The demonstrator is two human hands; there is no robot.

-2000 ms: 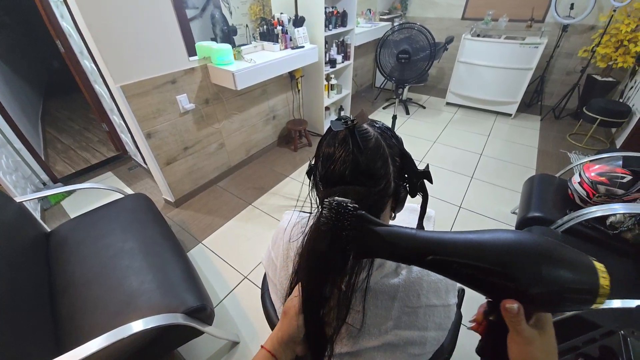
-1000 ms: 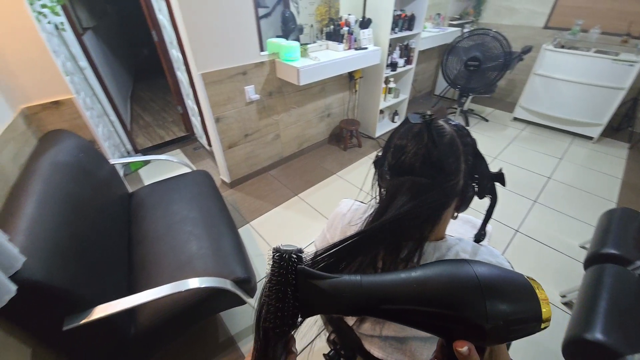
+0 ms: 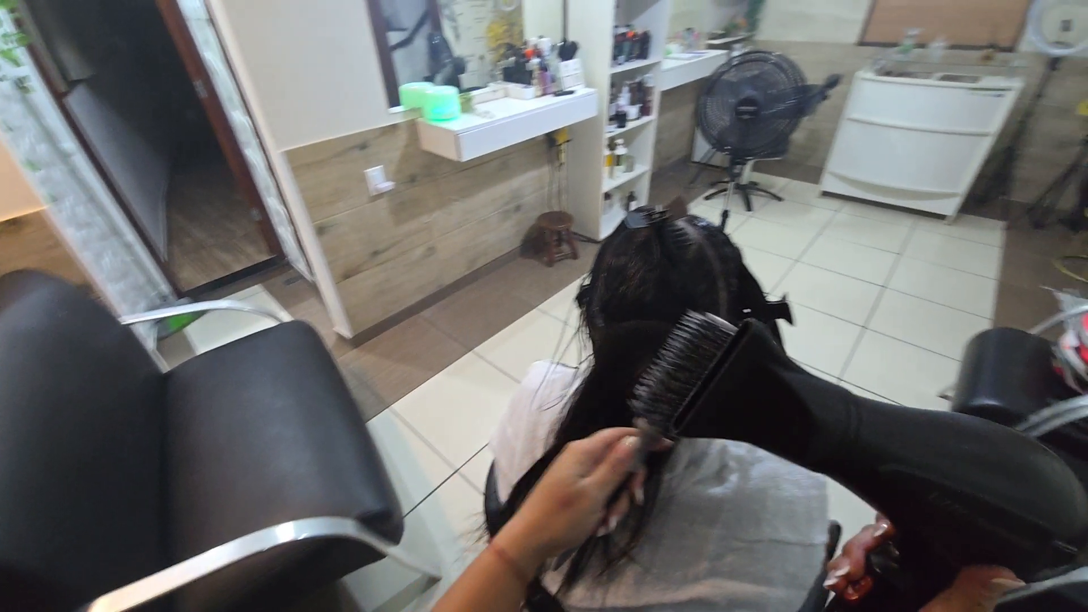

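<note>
My left hand [image 3: 578, 484] grips the handle of a round hairbrush [image 3: 684, 370], its bristles up against the back of a seated person's long dark hair [image 3: 625, 357]. A black hair dryer [image 3: 892, 459] is in my right hand [image 3: 901, 569], closed around its handle at the lower right. The dryer's flat nozzle lies right beside the bristles. Black clips [image 3: 648, 217] hold hair sections at the crown and on the right side of the head. A white towel or cape [image 3: 731, 518] covers the person's shoulders and back.
A dark padded chair [image 3: 255, 425] with metal armrests stands at the left, another armrest chair [image 3: 1003, 374] at the right edge. Beyond are a white wall shelf [image 3: 510, 123], a small wooden stool [image 3: 557, 236], a black fan [image 3: 752, 106] and a white counter [image 3: 918, 140].
The brush and dryer nozzle have moved from the hair's outstretched lengths at the left up to the back of the head. The hair now hangs lower behind the person.
</note>
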